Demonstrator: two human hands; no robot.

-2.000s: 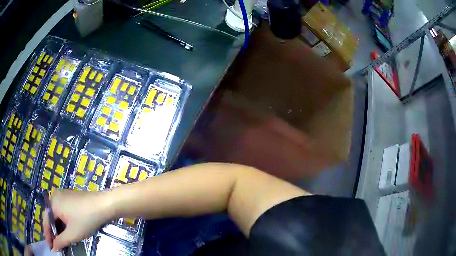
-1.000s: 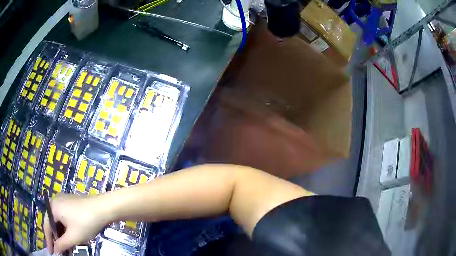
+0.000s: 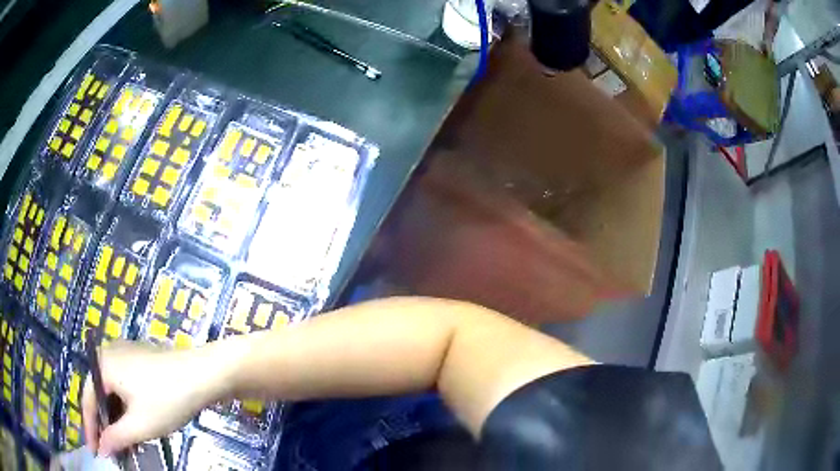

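Note:
My right hand (image 3: 138, 394) reaches in from the right and holds dark tweezers (image 3: 96, 382) like a pen, tips pointing down, at the lower left. A piece of the white liner sheet (image 3: 81, 460) shows just below my fingertips, cut off by the bottom edge. A clear blister tray (image 3: 235, 269) lies under my hand and forearm, with parts with yellow pads (image 3: 170, 155) in its pockets. Strong glare whitens the upper right pocket. My left hand cannot be made out in the picture. The tweezer tips are too small and blurred to tell what they touch.
A second dark tool (image 3: 332, 52) lies on the green bench (image 3: 276, 78) beyond the tray. A whitish bottle (image 3: 180, 20) and a white container (image 3: 462, 25) with a blue tube stand behind. An open carton (image 3: 635, 202) is right of the bench. Red and white boxes (image 3: 778, 308) sit farther right.
The view has shifted slightly, so the bench items sit farther right and higher. My right hand stays at the lower left with the tweezers. More of a blue object shows at the upper right.

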